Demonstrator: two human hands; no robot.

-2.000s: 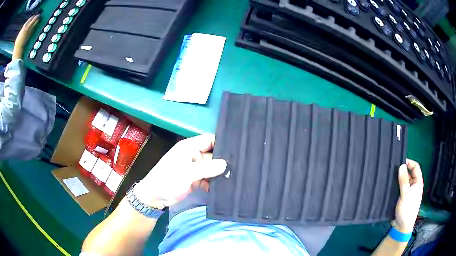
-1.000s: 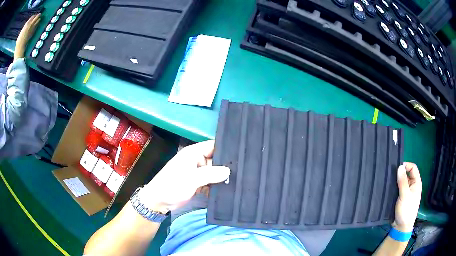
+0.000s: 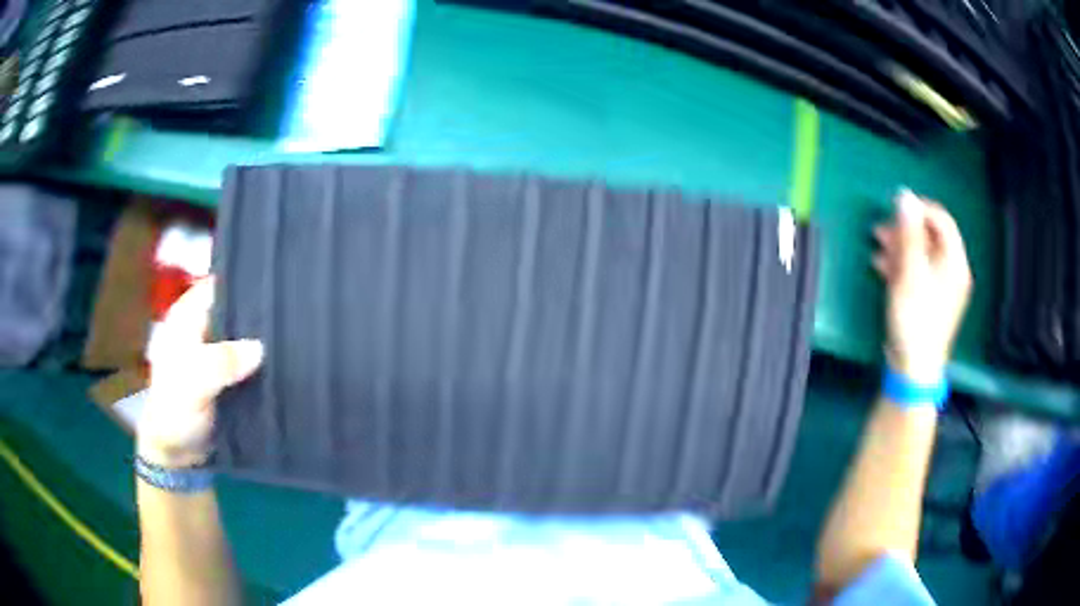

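A black ribbed tray (image 3: 509,343) lies over the wearer's lap at the bench's front edge, with a small white mark near its right end. My left hand (image 3: 190,367) grips the tray's left edge, thumb on top, with a metal watch on the wrist. My right hand (image 3: 921,278) is off the tray, to its right over the green bench, with a blue band on the wrist. Its fingers are bent and blurred, with something small and whitish at the fingertips; I cannot tell whether it is held.
A pale sheet (image 3: 353,77) and a dark tray (image 3: 178,53) lie at the upper left, with a board tray (image 3: 42,71) beyond. Stacked black trays (image 3: 829,71) stand behind and at the right. An open carton (image 3: 119,296) is below the bench at left.
The view has shifted, and the ribbed tray now appears further left. My right hand has let go of the tray's right edge and moved up and away over the bench. My left hand still holds on.
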